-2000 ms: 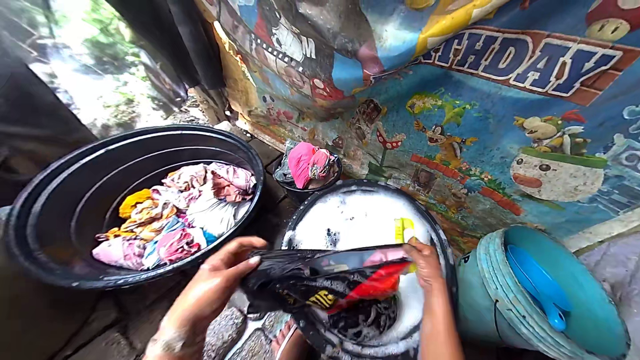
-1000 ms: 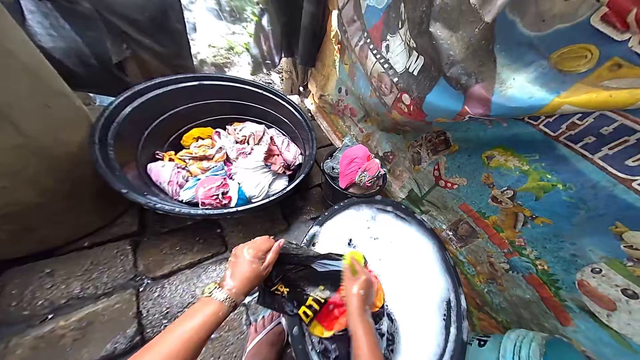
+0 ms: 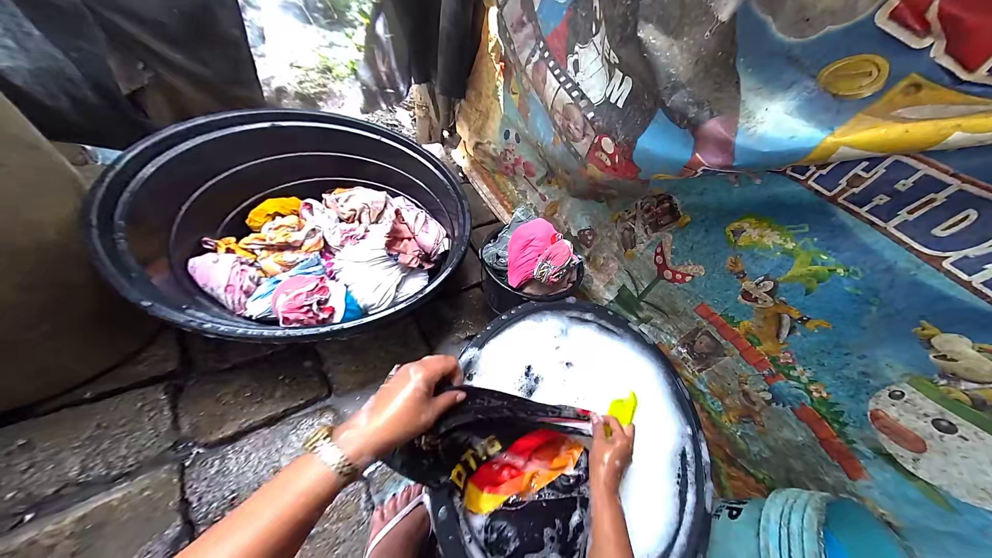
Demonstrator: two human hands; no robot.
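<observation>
My left hand (image 3: 407, 407) grips one edge of a wet black garment (image 3: 542, 527) with a red, orange and yellow print. The other side of its edge is pinched in my right hand (image 3: 612, 449), with a bright yellow-green object (image 3: 622, 408), whose kind I cannot tell, beside the fingers. The cloth is stretched between both hands over a round black basin (image 3: 701, 473) of white suds. Its lower part rests in the basin near my body. A metal watch or bracelet is on my left wrist.
A large black tub (image 3: 116, 256) of twisted laundry (image 3: 310, 263) stands at the left on stone paving (image 3: 248, 395). A small black bucket (image 3: 504, 294) holding pink and grey cloth (image 3: 535, 252) sits behind the basin. A printed tarpaulin (image 3: 775, 310) hangs at the right, above a teal bucket (image 3: 790, 527).
The hands have moved apart since one second ago, and the garment's edge between them is spread out again. The view has swung left since the oldest frame.
</observation>
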